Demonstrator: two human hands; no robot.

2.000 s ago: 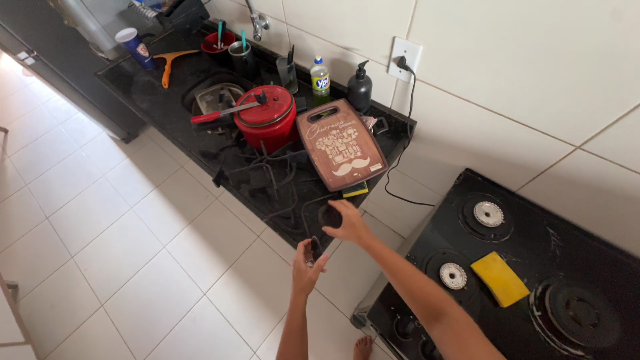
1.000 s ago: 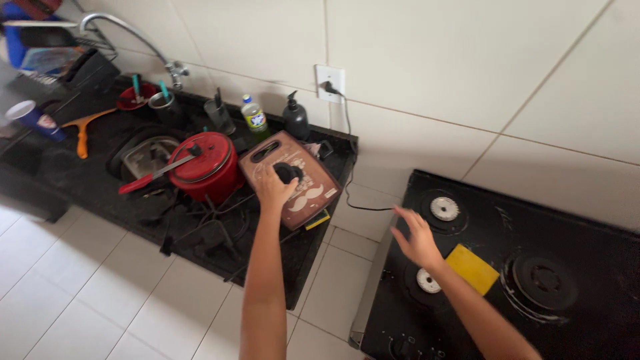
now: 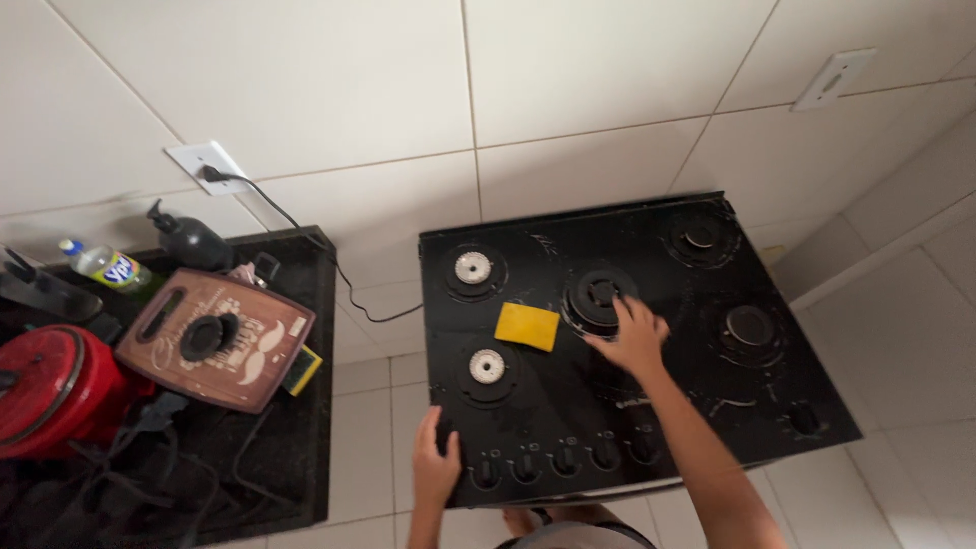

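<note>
My right hand [image 3: 633,332] reaches over the black stove top [image 3: 564,396], its fingers apart at the large central burner [image 3: 602,297]; whether they grip its cap cannot be told. My left hand [image 3: 437,461] is at the stove's front left corner, thumb and fingers apart, holding nothing visible. A yellow sponge cloth [image 3: 528,326] lies left of the central burner. Two left burners, the rear [image 3: 473,268] and the front [image 3: 486,367], show pale toothed rings without caps. Dark burner caps [image 3: 204,338] rest on the brown cutting board [image 3: 267,381] on the counter.
On the black counter [image 3: 305,473] stand a red pot [image 3: 61,389], a dish soap bottle [image 3: 107,267] and a black pump bottle [image 3: 191,240]. A sponge [image 3: 303,371] lies by the board, near black pan grates [image 3: 145,457]. A black cord [image 3: 347,282] runs from the wall outlet [image 3: 206,166] behind the stove.
The view has swung right to the stove. My left hand has left the cutting board, where dark burner caps now lie, and is at the stove's front corner. My right hand has moved to the central burner.
</note>
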